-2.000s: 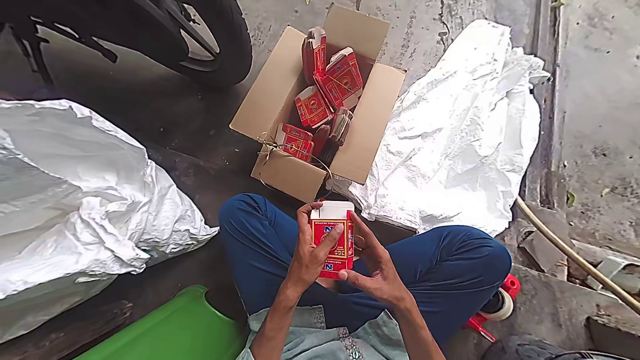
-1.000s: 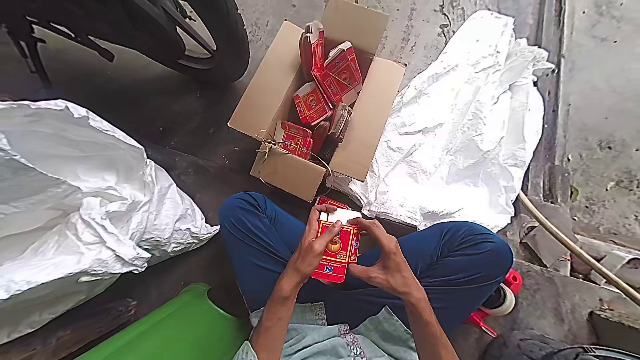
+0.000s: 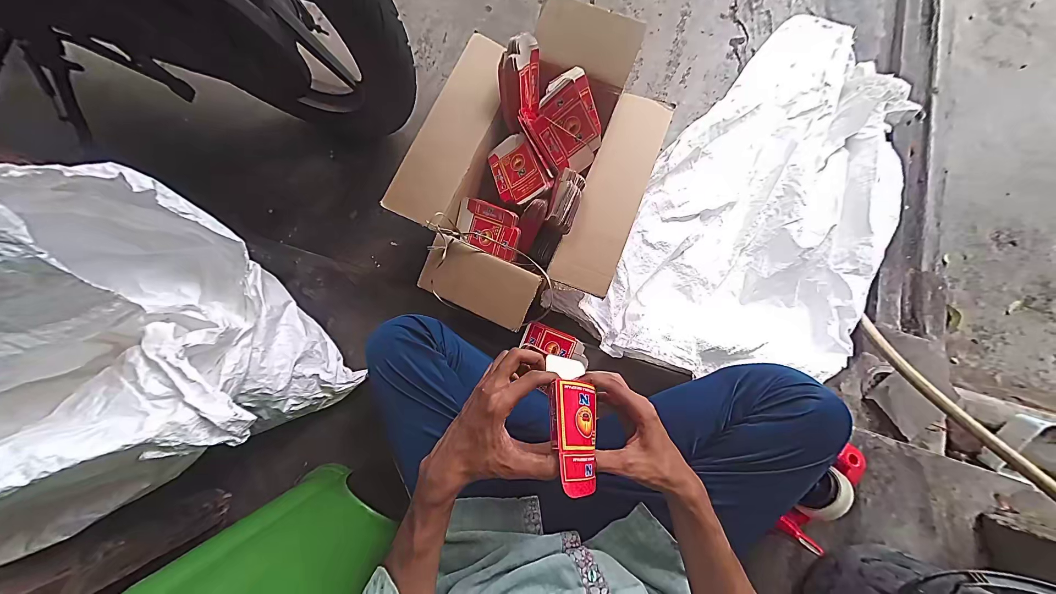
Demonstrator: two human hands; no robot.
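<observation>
Between my left hand [image 3: 495,421] and my right hand [image 3: 639,429] is a small red printed carton [image 3: 575,425], upright, its white end flap raised at the top and a red flap hanging at the bottom. Fingers and thumbs of both hands press on its two sides. Just beyond my hands lies another red carton [image 3: 551,340], partly hidden by my left fingers. Farther off stands an open cardboard box [image 3: 483,285] with several red folded cartons [image 3: 520,169] inside and a thin string over its near edge.
A white woven sack [image 3: 759,214] lies right of the box, and a second white sack [image 3: 165,346] is at the left. A green plastic object [image 3: 289,536] is at lower left, a motorcycle wheel [image 3: 371,66] at upper left. A red tape dispenser [image 3: 829,495] sits beside my right knee.
The carton in my hands, flat-looking and broad side up a second ago, now stands opened out with its narrow side showing. Another carton is now visible beyond my fingers.
</observation>
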